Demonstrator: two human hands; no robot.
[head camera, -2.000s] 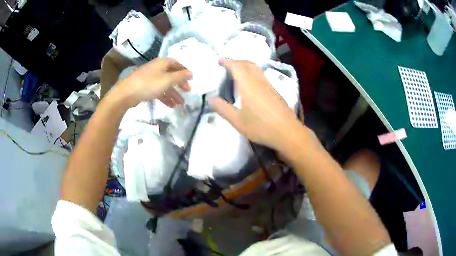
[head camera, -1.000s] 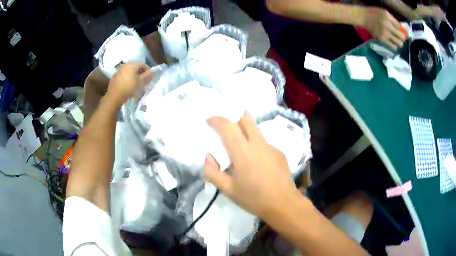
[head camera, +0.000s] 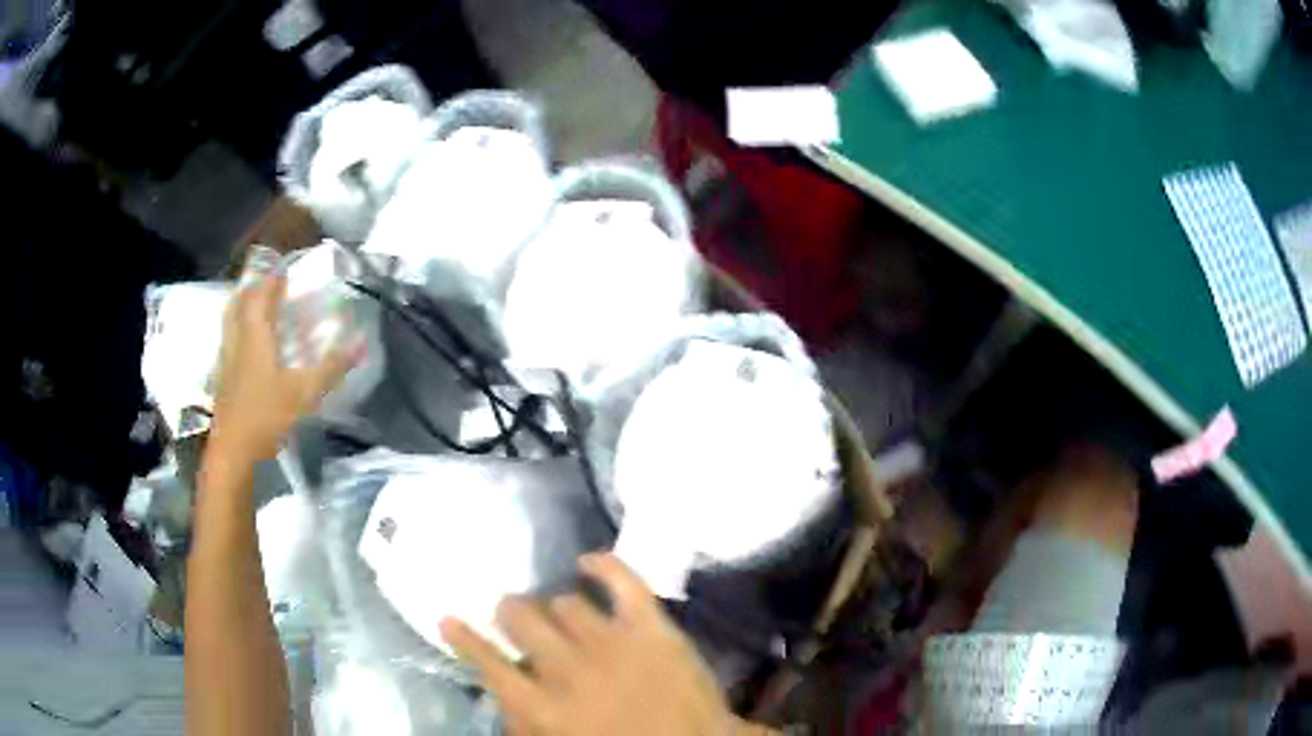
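Note:
Several white cameras in clear air-cushion sleeves stand close together in a brown carton (head camera: 861, 532). My right hand (head camera: 597, 669), at the bottom, has its fingers apart and touching the near edge of a sleeved camera (head camera: 453, 554) lying tilted at the front. My left hand (head camera: 266, 374) is at the carton's left side, with thumb and fingers around part of a blurred white bundle (head camera: 324, 309); its grip is unclear. Another sleeved camera (head camera: 727, 453) stands at the right. Black cables (head camera: 497, 410) lie in the gap between the cameras.
A green table (head camera: 1065, 216) curves along the right, bearing a dotted sticker sheet (head camera: 1235, 273), a white sticker stack (head camera: 935, 75) and a pink tape tab (head camera: 1197, 446) at its edge. A white label strip (head camera: 1022, 679) lies over my thigh. Loose papers and clutter are at the left.
The view has shifted. The large sleeved bundle under my right hand is lower and left of the carton's middle. Black cables now show behind it. The other person's hands have left the view.

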